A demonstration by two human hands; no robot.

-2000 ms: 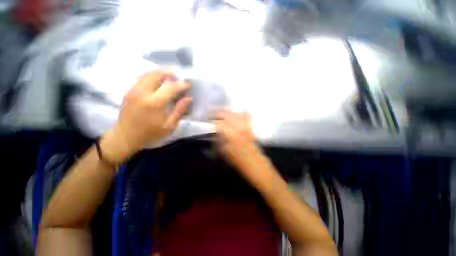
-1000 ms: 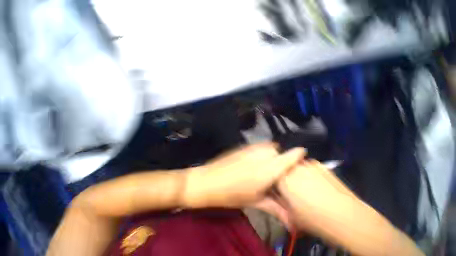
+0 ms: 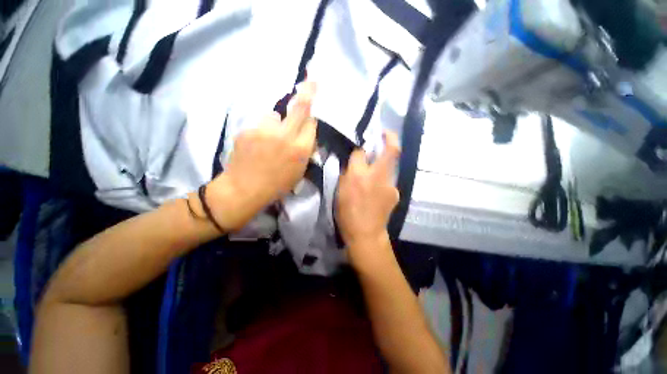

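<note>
A white garment with black stripes and black edges point(image 3: 194, 69) is spread over the table left of the machine head, and part of it hangs over the front edge. My left hand point(image 3: 270, 150) lies on it with fingers pointing forward, at a black stripe. My right hand point(image 3: 368, 191) is on the cloth beside it, close to the black edge. A black band runs between the two hands. Both hands seem to hold folds of the cloth, but the fingertips are partly hidden in it.
The white machine head with a blue stripe point(image 3: 545, 62) stands at the upper right. Black-handled shears point(image 3: 550, 201) and slim yellow-green snips point(image 3: 576, 212) lie on the right, beside dark scraps point(image 3: 622, 223). Blue baskets point(image 3: 172, 314) are below the table.
My hands have moved from low in front of my body up onto the table. The striped garment is now spread under them. The view has shifted and is sharper.
</note>
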